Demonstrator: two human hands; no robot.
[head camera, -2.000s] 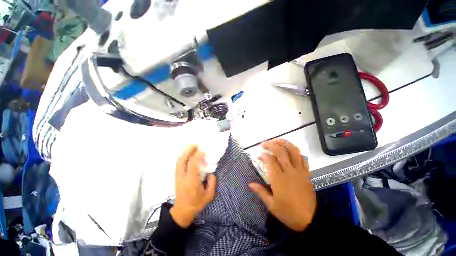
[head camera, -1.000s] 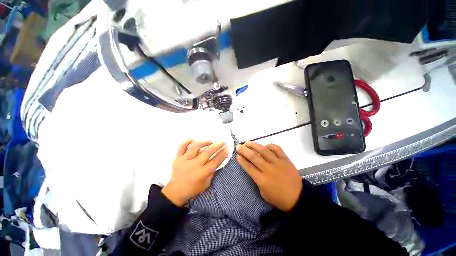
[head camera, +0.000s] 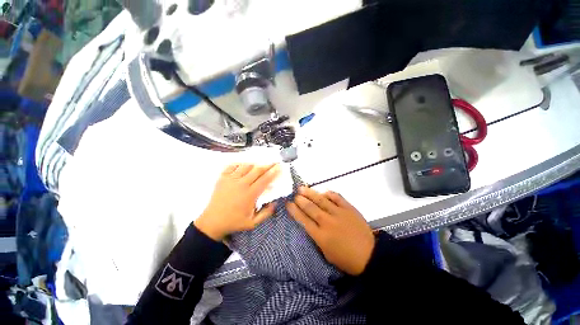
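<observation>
White fabric (head camera: 137, 209) covers the table left of the needle and runs to the presser foot area (head camera: 288, 152). Dark checked fabric (head camera: 270, 244) runs from the foot down over the table edge into the lap. My left hand (head camera: 236, 198) lies on the white fabric, its thumb at the checked cloth and its fingertips just short of the foot. My right hand (head camera: 334, 227) presses its fingertips on the seam edge below the foot. The sewing machine (head camera: 222, 47) stands above both hands.
A black smartphone (head camera: 429, 134) lies over red-handled scissors (head camera: 477, 122) on the right. Black strips (head camera: 407, 41) cross the machine. A measuring tape strip (head camera: 470, 213) lines the front edge. Grey scraps (head camera: 502, 254) lie below right. Striped layered pieces (head camera: 79, 108) are behind left.
From two seconds ago, my right hand has moved left onto the seam edge. Since one second ago, my left hand has slid slightly up, with its thumb spread, and my right hand has shifted slightly down.
</observation>
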